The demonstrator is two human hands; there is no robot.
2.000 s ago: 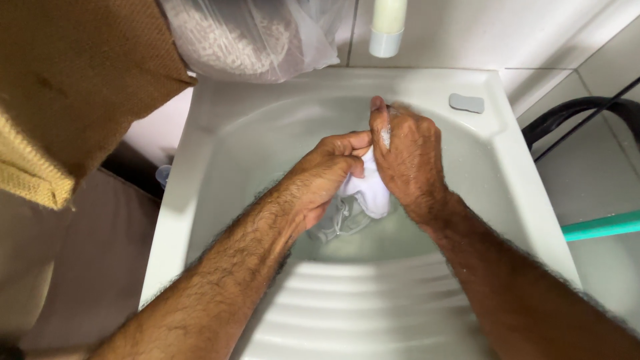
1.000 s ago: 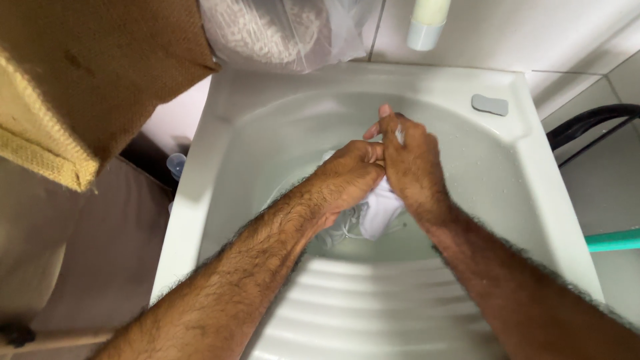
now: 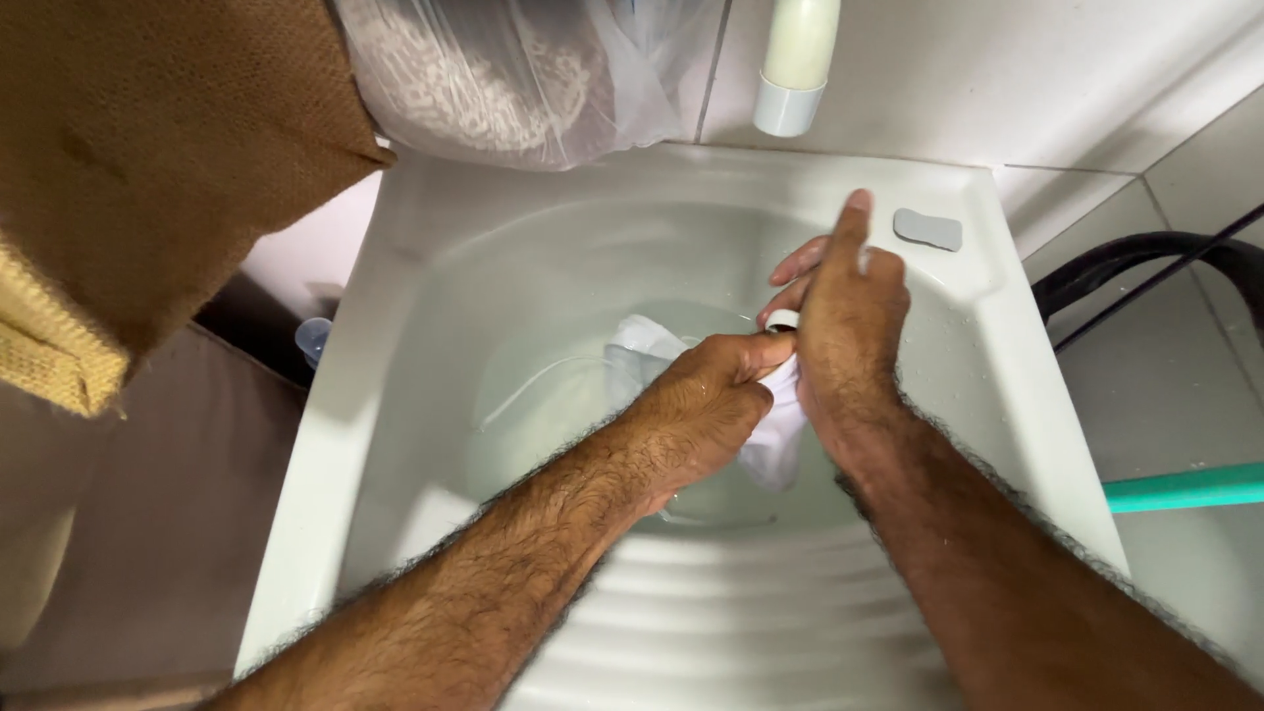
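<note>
My left hand (image 3: 726,395) grips a wet white cloth (image 3: 775,434) between thumb and fingers, over the water in a white laundry sink (image 3: 1047,415). Pressed against the same cloth is my right hand (image 3: 854,306), its index finger stretched out and the other fingers partly hidden behind the palm. A white rim of the cloth shows between the two hands. More pale, see-through fabric (image 3: 642,355) lies in the water left of my hands, with a thin cord or edge trailing from it. How firmly the right hand holds the cloth is partly hidden.
A white-ended tap spout (image 3: 790,104) hangs above the back rim. A grey piece, perhaps soap (image 3: 928,229), rests at the back right corner. Brown woven cloth (image 3: 197,148) and a filled plastic bag (image 3: 513,89) hang at the left. Right are a black hose (image 3: 1136,257) and a green pole (image 3: 1185,488).
The right hand's index finger now points out from the cloth, and its other fingers have spread. More pale fabric shows in the water to the left of my hands.
</note>
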